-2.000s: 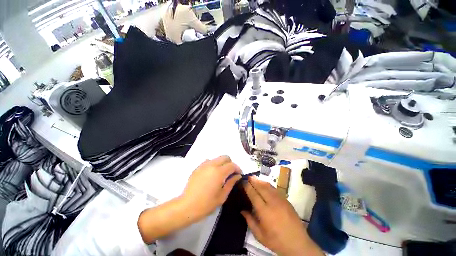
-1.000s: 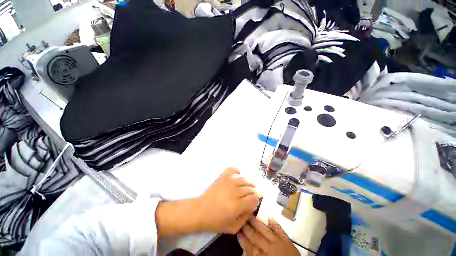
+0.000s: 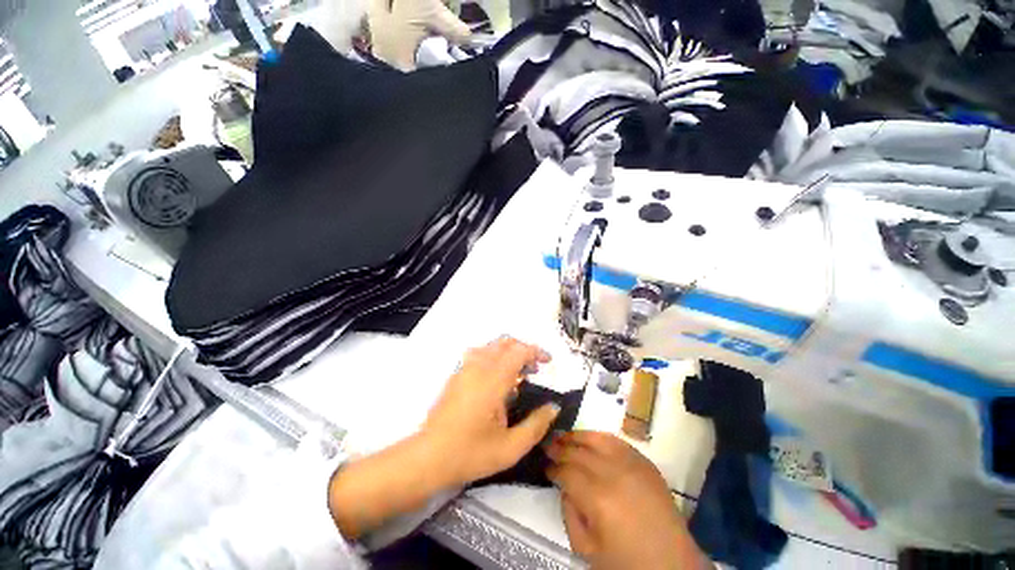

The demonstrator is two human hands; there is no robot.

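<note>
A black fabric panel lies on the machine bed left of the needle area, its edge near the presser foot. My left hand rests on it, fingers spread, with the thumb pressing the cloth. My right hand pinches the panel's near edge just right of my left thumb. The white sewing machine with blue stripe stands to the right. The presser foot and needle are small and partly blurred. A tan block sits right of the needle area.
A tall stack of black-topped panels stands left of the machine. Tied bundles hang at lower left. A dark cloth scrap lies on the bed at right. More fabric piles lie behind the machine. A person's sleeve shows at the back.
The view swung closer, then back. My left hand has opened from a closed grip and its fingers are spread over the cloth. More of the black panel shows between my hands.
</note>
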